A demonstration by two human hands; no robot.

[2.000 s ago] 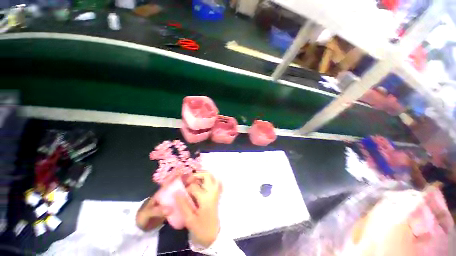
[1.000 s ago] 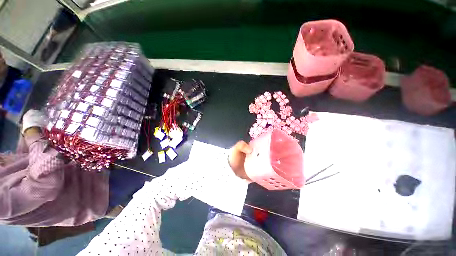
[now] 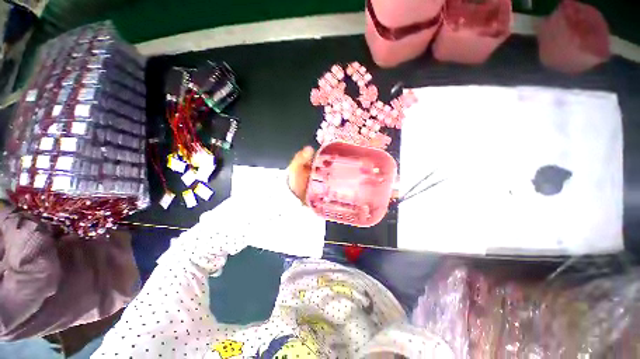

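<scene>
My left hand (image 3: 300, 174) grips the left side of a pink housing (image 3: 351, 184), most of the hand hidden behind it. The housing's open side faces me and shows moulded posts and slots inside. It is held between a small white sheet (image 3: 277, 238) and a large white sheet with a black patch (image 3: 477, 168). A loose heap of tiny pink pieces (image 3: 344, 116) lies just beyond it. Thin dark tweezers (image 3: 421, 186) lie at the large sheet's left edge. My right hand is not in view; a pale sleeve shows at the bottom edge.
Pink housings (image 3: 474, 31) stand at the back edge. Left are stacked blister trays (image 3: 77, 133) and red wires (image 3: 184, 119) with white-yellow batteries (image 3: 189, 174) and circuit boards (image 3: 223, 95). Crinkled clear plastic (image 3: 519, 315) lies lower right. Another person's sleeve (image 3: 63, 273) shows lower left.
Two seconds ago both hands were on the housing; now only my left shows. Since the last earlier frame, the housing has turned its opening towards me. The view has tilted down.
</scene>
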